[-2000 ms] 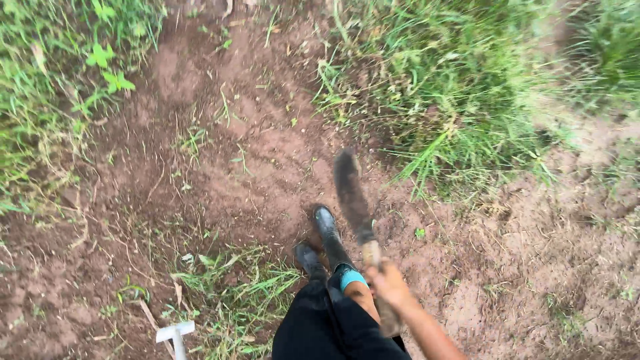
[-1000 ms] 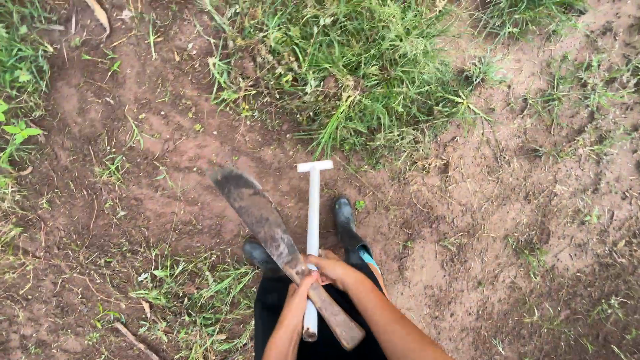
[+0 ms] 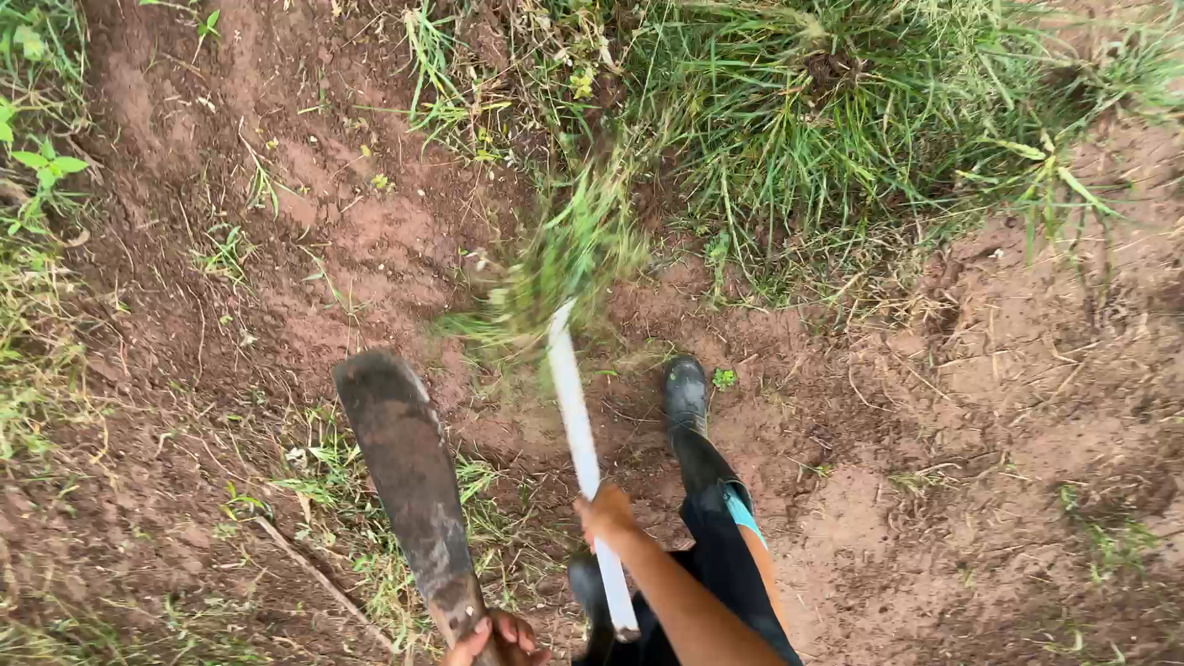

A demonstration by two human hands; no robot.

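Note:
My right hand (image 3: 608, 514) is closed around a white pipe (image 3: 575, 416), a little above its lower end. Blurred loose grass (image 3: 573, 268) covers the pipe's far end, so its crosspiece is hidden. At the bottom edge, my left hand (image 3: 499, 640) grips the handle of a machete (image 3: 402, 462). The wide, dirt-stained blade points up and to the left, beside the pipe and apart from it.
Reddish soil (image 3: 906, 444) lies around my rubber boots (image 3: 686, 393). A thick grass clump (image 3: 814, 139) grows at the upper right, with more weeds along the left edge. A thin stick (image 3: 324, 578) lies at the lower left.
The machete was in my right hand two seconds ago and is now in my left. The pipe, upright between my boots a second ago, now reaches farther forward, with blurred grass at its end.

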